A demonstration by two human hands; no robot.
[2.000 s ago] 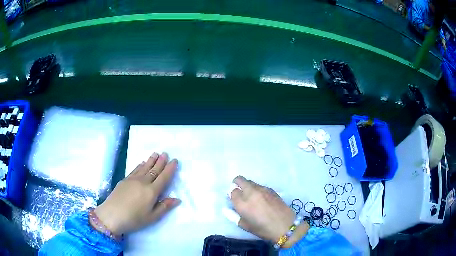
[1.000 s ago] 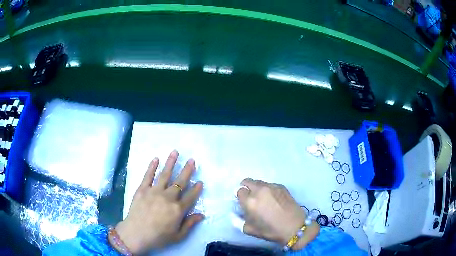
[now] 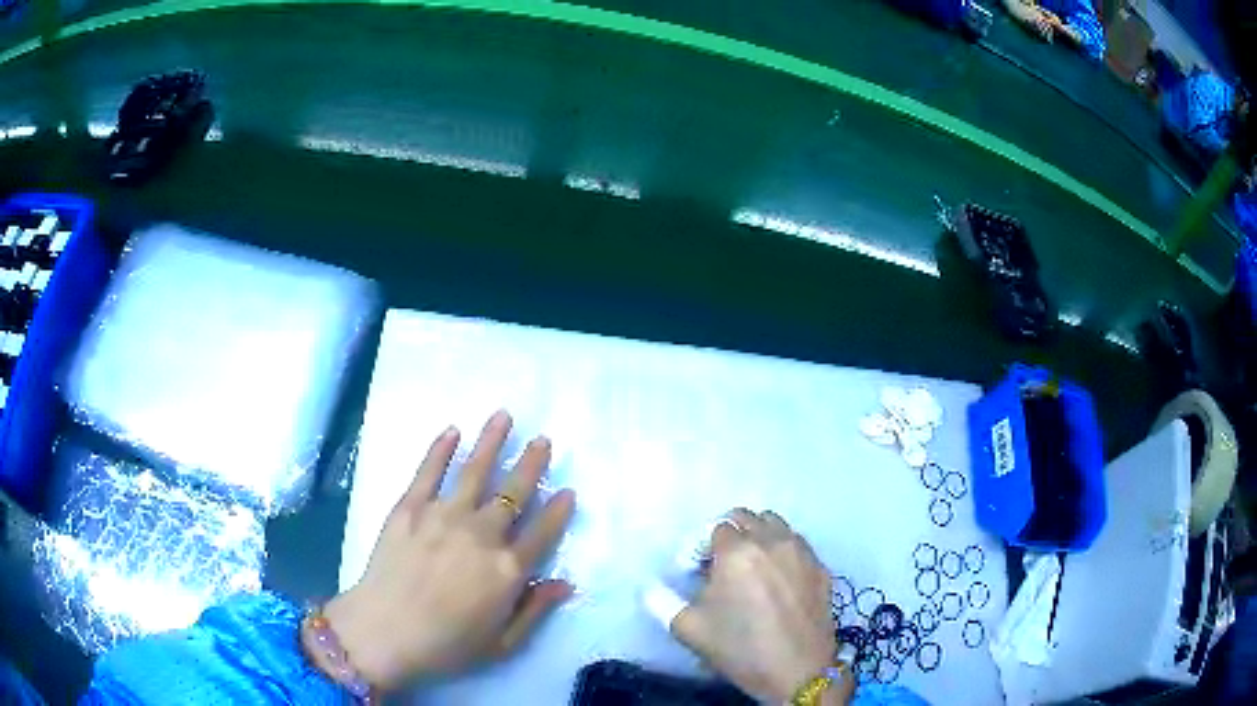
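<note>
My left hand (image 3: 462, 572) lies palm down with spread fingers on the white work mat (image 3: 662, 379), holding nothing. My right hand (image 3: 758, 607) is over the mat to its right, fingers curled, with a white finger cot (image 3: 667, 603) on a fingertip. Whether it holds anything is hidden. A black housing (image 3: 648, 686) shows at the bottom edge, partly cut off, below and between the hands. Thin black sealing rings (image 3: 951, 604) lie scattered and partly tangled just right of my right hand. A small heap of white pieces (image 3: 903, 418) lies above them.
A blue bin (image 3: 1002, 479) stands at the mat's right, near a crumpled white wipe (image 3: 1027, 621) and a tape roll (image 3: 1210, 455). A plastic-wrapped stack (image 3: 221, 361) and blue tray (image 3: 55, 331) are left. Housings (image 3: 1004, 265) lie on the green conveyor (image 3: 579, 248). People's blue sleeves show top right.
The view has shifted and tilted. My left hand has spread its fingers compared with the earliest frame. My right hand has moved slightly right, its fingers more curled.
</note>
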